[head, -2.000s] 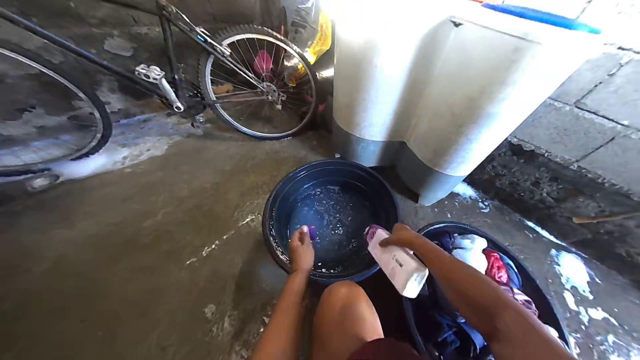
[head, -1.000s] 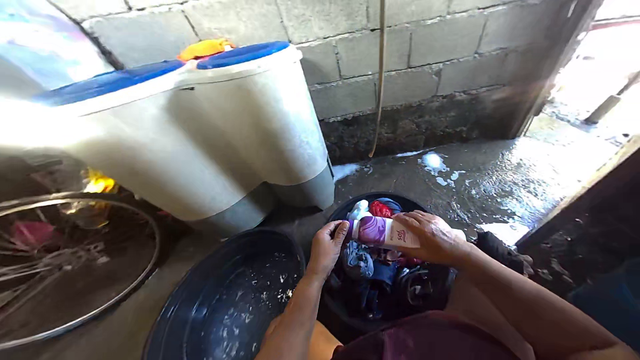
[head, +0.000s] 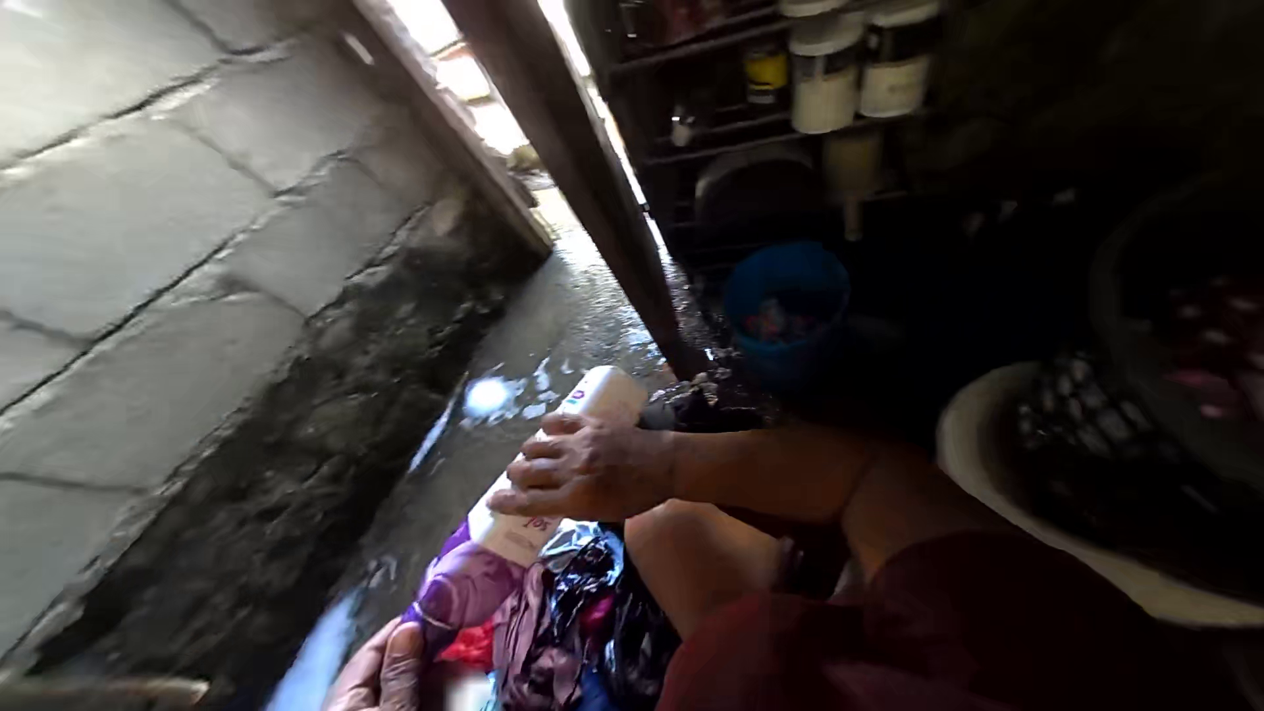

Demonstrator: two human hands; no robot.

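A white plastic bottle with a purple printed end point(head: 518, 528) lies tilted above a heap of wet clothes point(head: 568, 617). My right hand point(head: 583, 469) is wrapped over the middle of the bottle. At the lower left, my left hand point(head: 380, 671) has thumb and fingers closed at the bottle's purple cap end; whether it grips the cap itself is hard to see. Purple, red and dark cloths show beneath the bottle, beside my bent knee. The tub around the clothes is hardly visible.
A block wall point(head: 148, 257) runs along the left, above a wet floor point(head: 592, 296). A wooden post point(head: 592, 168) stands ahead. Beyond it are a blue bucket point(head: 790, 296) and a rack with white containers point(head: 825, 89). A pale basin point(head: 978, 444) is at the right.
The view has swung far to the right, away from the bicycle and the black tub. My left hand has come from the tub to the bottle's cap end; my right hand still holds the bottle.
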